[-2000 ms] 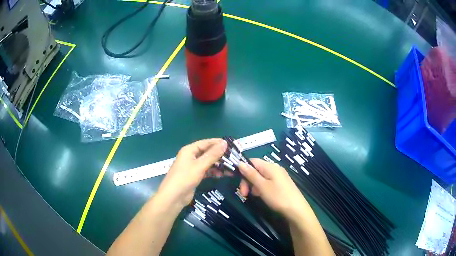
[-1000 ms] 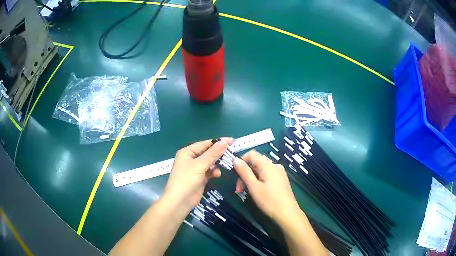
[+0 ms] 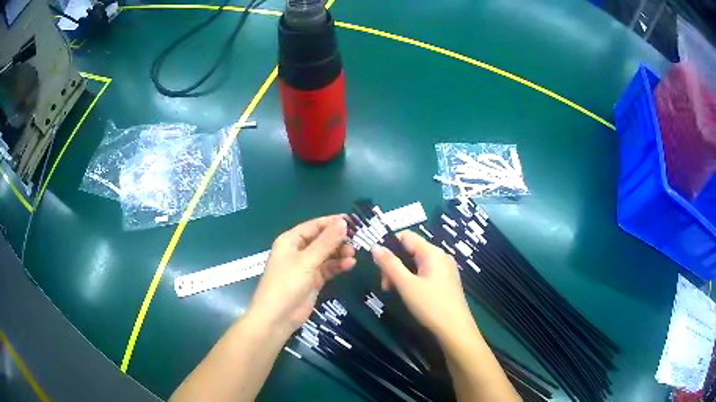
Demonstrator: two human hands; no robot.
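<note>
My left hand [image 3: 302, 263] and my right hand [image 3: 420, 279] hold a small fan of black wires [image 3: 363, 210] with white marker sleeves [image 3: 369, 233] near their ends. The fingertips of both hands are on the fan, above the steel ruler [image 3: 224, 273], and hide its middle. One bundle of sleeved black wires [image 3: 534, 306] lies right of my right hand. Another bundle [image 3: 361, 357] lies below, between my forearms. A few more sleeved ends [image 3: 374, 304] lie between the hands.
A red heat gun [image 3: 312, 118] stands nozzle up, its cord [image 3: 196, 82] looped behind. Clear bags [image 3: 169, 177] lie left, a small bag of sleeves [image 3: 483, 171] right. A blue bin [image 3: 648, 180] with a red-pink bag and a paper sheet [image 3: 687, 338] are far right; a bench machine [image 3: 47, 86] is left.
The black wire ends in my hands now show fanned above the fingers, with the sleeves in a row. My hands stay in nearly the same place. The view has shifted slightly.
</note>
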